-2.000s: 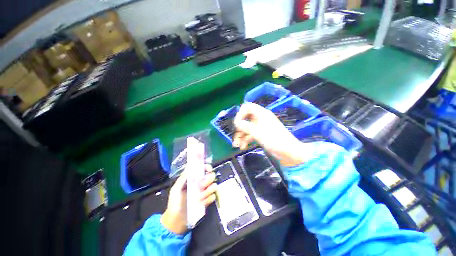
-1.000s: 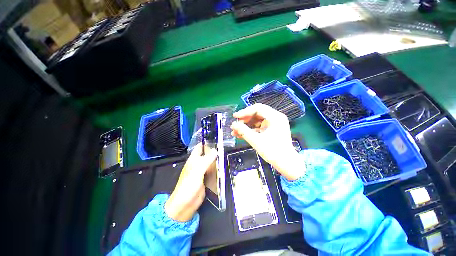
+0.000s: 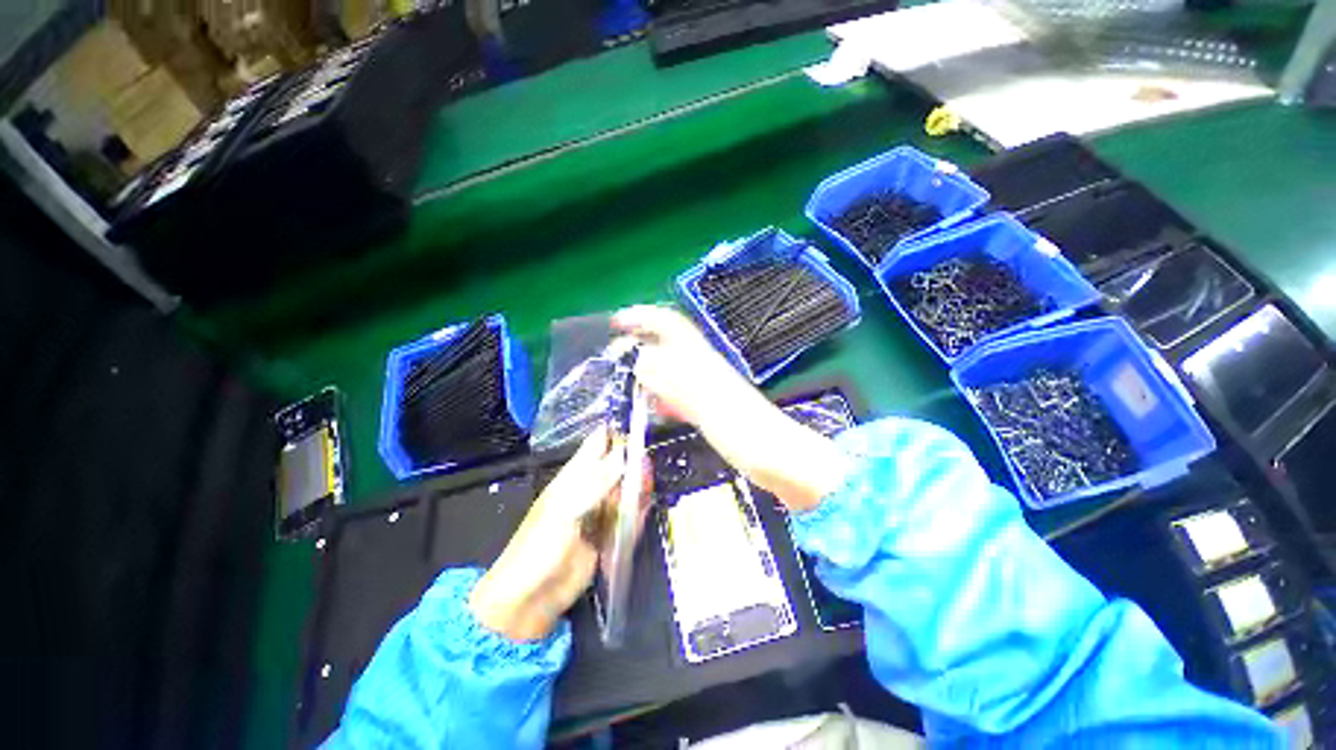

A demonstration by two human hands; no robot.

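My left hand (image 3: pixel 564 535) holds a phone body (image 3: pixel 627 535) on edge, nearly upright, above the foam phone tray (image 3: pixel 425 586). My right hand (image 3: pixel 681 374) is at the upper end of this phone body, fingertips together and touching or very near it. Whether a small part is between these fingertips cannot be told. Another phone body (image 3: pixel 721 564) lies open side up in the tray, just right of the held one. A further one, right of that, is partly covered by my right arm.
Two blue bins of long black strips (image 3: pixel 462 396) (image 3: pixel 774 305) flank a clear plastic bag (image 3: pixel 574 384). Three blue bins of small black parts (image 3: pixel 1058 425) stand at right. A single open phone unit (image 3: pixel 308 466) lies left. More trays with phones (image 3: pixel 1253 374) lie at right.
Compared with one second ago, my right hand has moved left onto the upper end of the held phone body. The phone body is turned more edge-on. The whole view has shifted slightly.
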